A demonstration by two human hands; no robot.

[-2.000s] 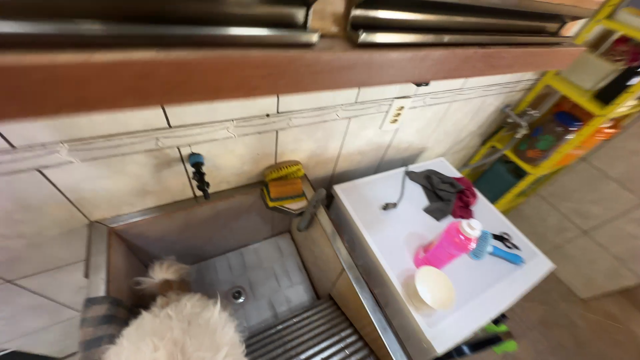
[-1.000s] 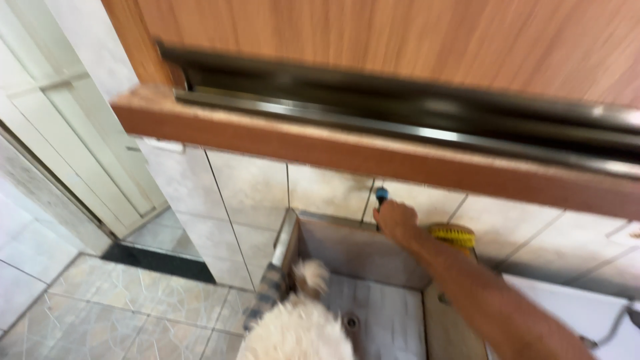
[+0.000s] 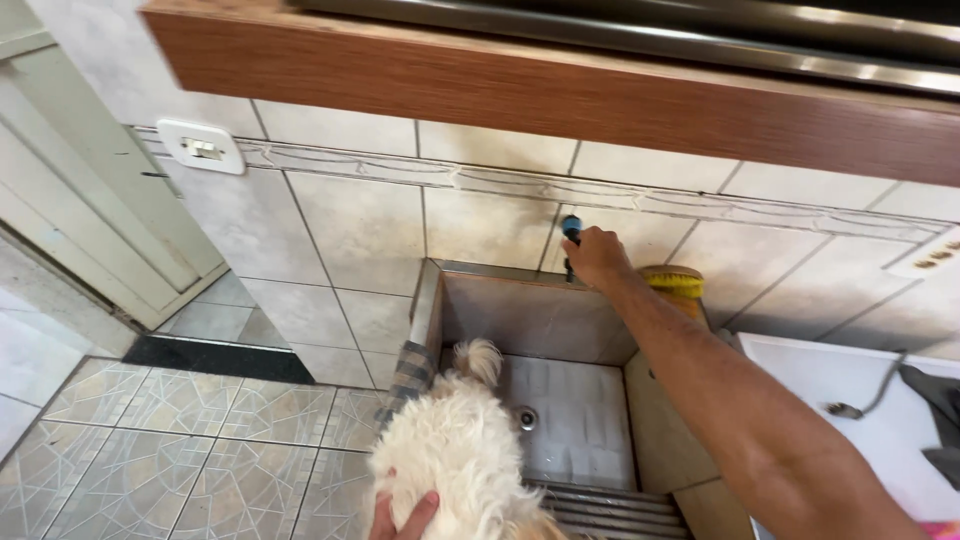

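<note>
A fluffy cream-coloured dog (image 3: 457, 442) stands at the bottom middle, its tail toward the back of a tiled laundry sink (image 3: 540, 307). My left hand (image 3: 405, 517) rests on the fur of its back, fingers spread; part of the hand is out of the frame. Reaching in from the right, my right hand (image 3: 598, 257) is closed around a black tap with a blue ring (image 3: 571, 225) on the tiled wall. A drain (image 3: 527, 418) shows in the sink floor, to the right of the dog. Whether water runs cannot be seen.
A yellow brush (image 3: 673, 280) lies at the sink's back right corner. Ridged metal bars (image 3: 607, 510) cross its front. A striped cloth (image 3: 409, 375) hangs over the left rim. On the right is a white table (image 3: 787, 367) with a cable. A wooden shelf (image 3: 525, 97) overhangs the sink.
Two seconds ago the tap was free; one second ago my right hand was at it, and it is still there. My left hand now shows on the dog. The view has swung left.
</note>
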